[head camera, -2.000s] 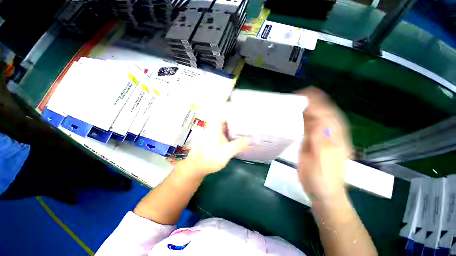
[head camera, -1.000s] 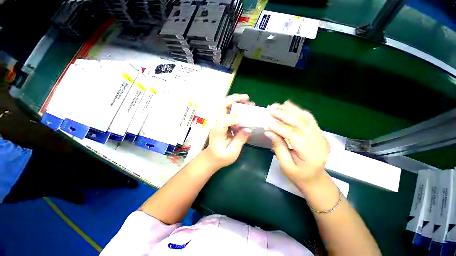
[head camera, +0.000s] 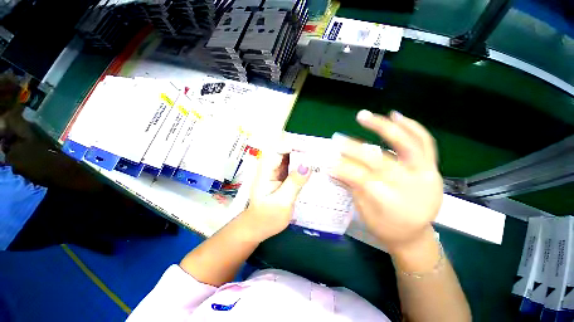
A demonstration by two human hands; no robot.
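Note:
A white retail carton (head camera: 322, 204) with small print and a blue end is in front of me, its blue end towards my body. My left hand (head camera: 272, 195) grips its left side, thumb on the printed face. My right hand (head camera: 396, 179) is over its right side, blurred, with some fingers raised and spread and others against the carton's upper part. The far end of the carton is partly hidden by my fingers. A white card (head camera: 368, 236) lies on the bench, mostly hidden under my right hand and the carton.
Overlapping cartons (head camera: 135, 126) lie on the poster table at left. Grey-black inserts (head camera: 261, 34) are stacked behind. Loose cartons (head camera: 346, 61) lie on the green belt (head camera: 434, 94). A white strip (head camera: 472, 217) is at right, more cartons (head camera: 547, 258) at far right. A person's blue sleeve (head camera: 19, 207) is at left.
The carton has been turned so its printed face and blue end show. My right hand was over it, then around its end, and now has some fingers lifted. My left hand still holds it.

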